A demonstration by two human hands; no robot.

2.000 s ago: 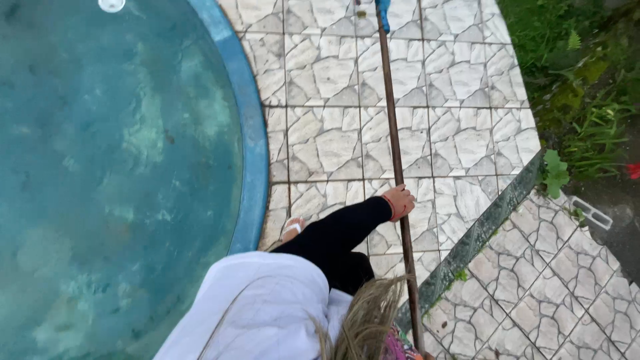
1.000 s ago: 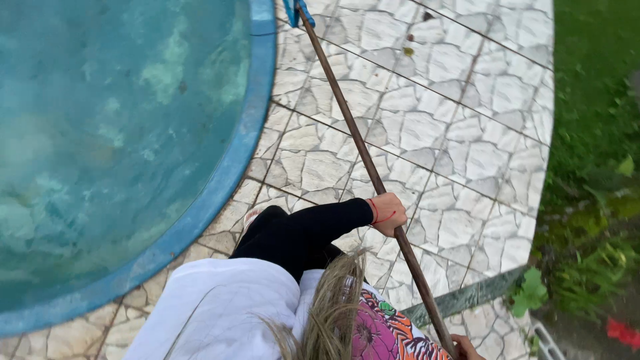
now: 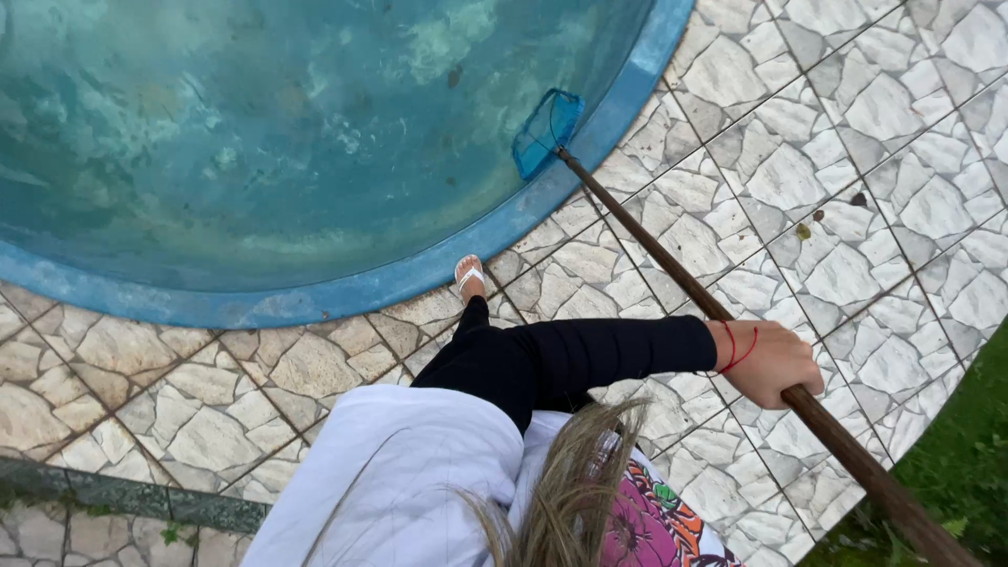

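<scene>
My left hand [image 3: 768, 364], with a red string bracelet at the wrist and a black sleeve, is closed around the long brown wooden pole [image 3: 661, 252] of a pool skimmer. The pole slants from the lower right corner up to the blue skimmer net [image 3: 549, 132]. This net overlaps the inner edge of the pool's blue rim [image 3: 504, 228]; whether it touches the water [image 3: 299, 142] cannot be told. My right hand is out of view.
Stone-patterned tiles [image 3: 756, 165] surround the curved pool. My foot in a white flip-flop [image 3: 470, 276] stands by the rim. Small fallen leaves [image 3: 803, 231] lie on the tiles. Grass [image 3: 965, 449] borders them at right, and a dark green stone strip [image 3: 118, 494] runs at lower left.
The skimmer net has moved from over the tiles to the pool's edge. My right hand, seen on the pole's lower part a second ago, has left view. The view has turned.
</scene>
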